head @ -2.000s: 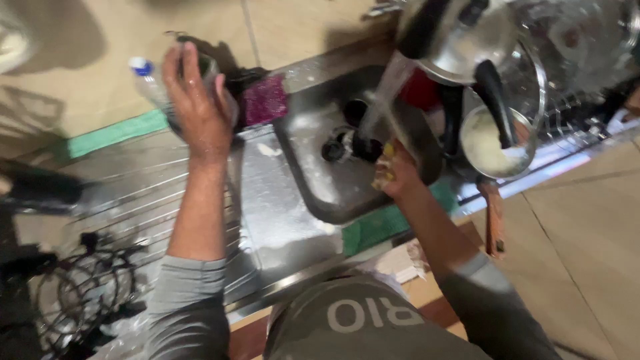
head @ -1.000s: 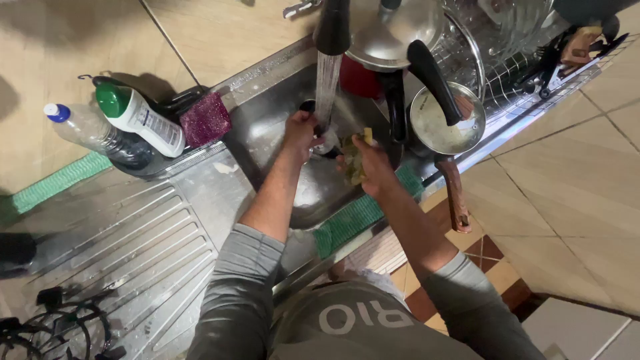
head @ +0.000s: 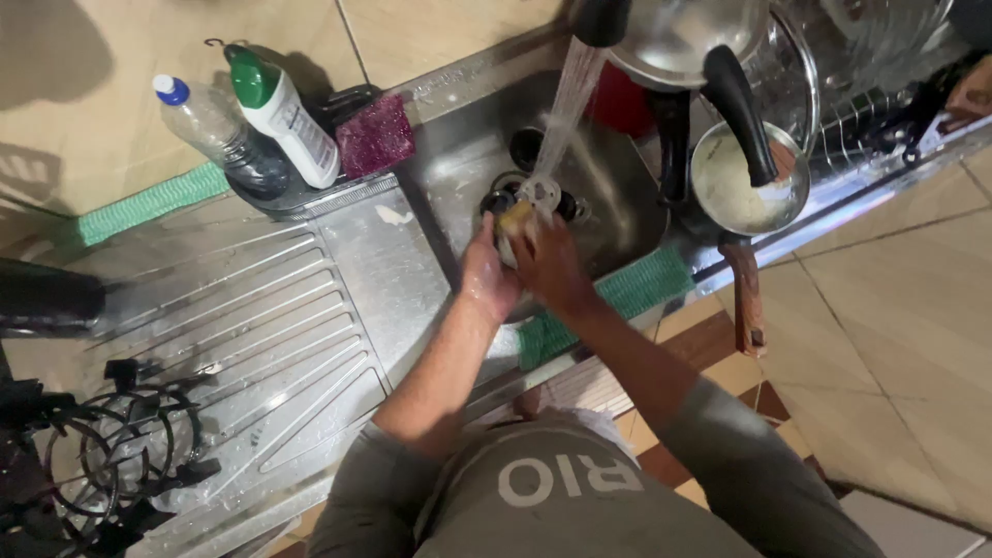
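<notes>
Over the near part of the steel sink basin (head: 620, 225), my two hands are together. My right hand (head: 554, 263) is closed around a yellowish sponge (head: 513, 221). My left hand (head: 488, 271) is cupped against the sponge from the left; whether it holds some small item too is hidden by the fingers. Water streams from a black faucet head (head: 601, 23) to a spot just beyond the fingers. Small black and clear round parts (head: 540, 194) lie in the basin beside my fingertips, and a dark round cup-like piece (head: 527, 147) is farther back.
Left of the basin stand a white bottle with a green cap (head: 291, 124), a clear plastic bottle (head: 209, 124) and a purple sponge (head: 377, 138). At right are a lidded metal pot (head: 690, 39) and a wooden-handled pan (head: 748, 194). Black stove grates (head: 116, 449) lie lower left.
My left hand has gone from beside the bottles into the sink, and now meets my right hand at the sponge. A second ago the two hands were apart over the basin.
</notes>
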